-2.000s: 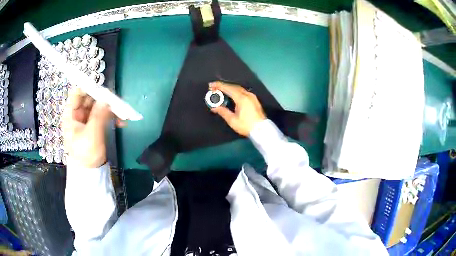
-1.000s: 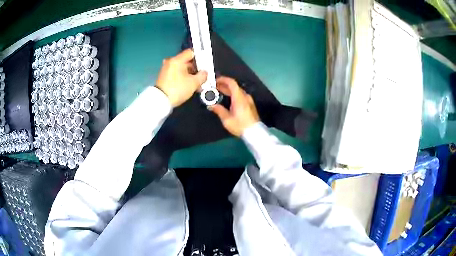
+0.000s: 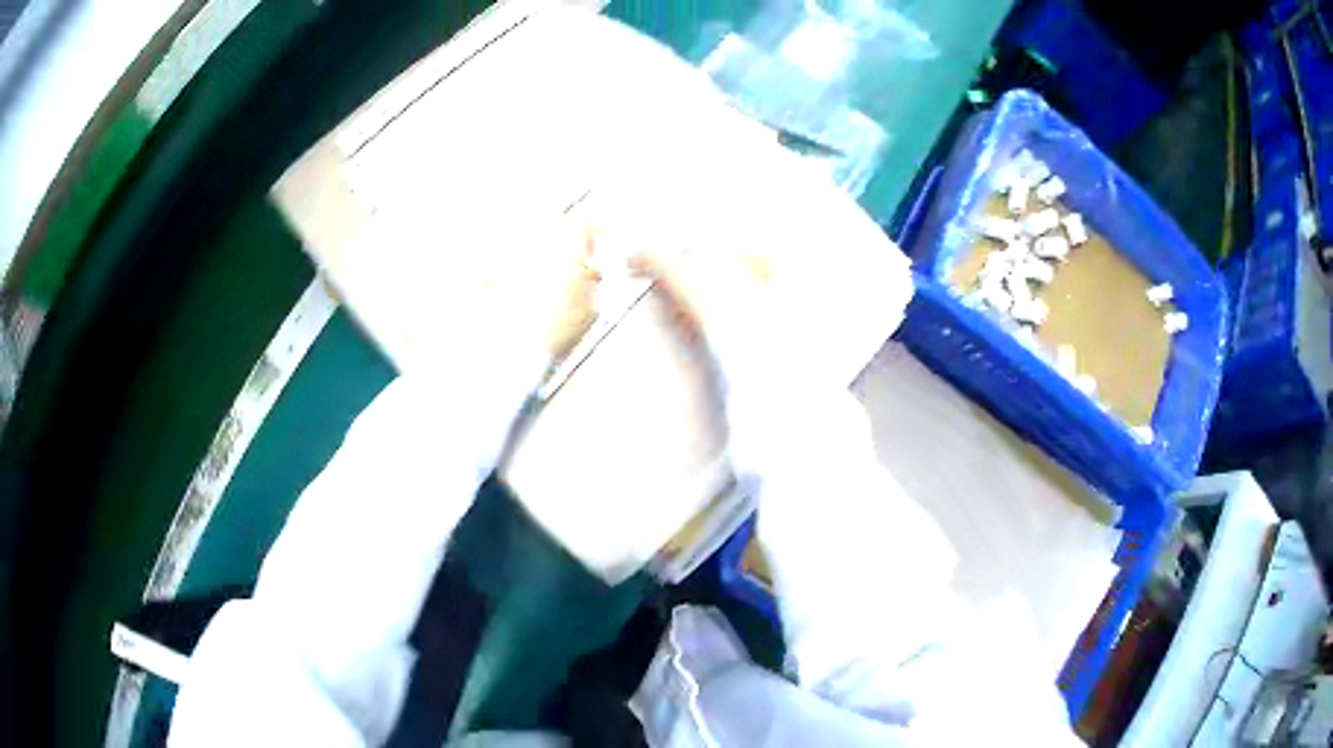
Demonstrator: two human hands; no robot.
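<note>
A stack of white arms with pale sheets (image 3: pixel 439 197) fills the middle of the view, washed out by glare. My left hand (image 3: pixel 575 304) and my right hand (image 3: pixel 673 289) are close together over the stack, beside thin dark lines between the arms. Both hands are pale and blurred, and whether the fingers grip an arm cannot be told. The end of a white arm (image 3: pixel 151 653) shows at the lower left, over the dark edge of the jig. The hub is not visible.
A blue bin (image 3: pixel 1053 405) with loose small white parts stands at the right. Below it, another blue bin holds a pale sheet (image 3: pixel 980 460). Crumpled clear plastic (image 3: pixel 826 73) lies beyond the stack. The bench's pale rail (image 3: pixel 227 453) curves along the left.
The view has turned right, from the jig to the stack. Both hands have left the hub and arm on the jig and moved to the stack. The arm end now shows at the lower left.
</note>
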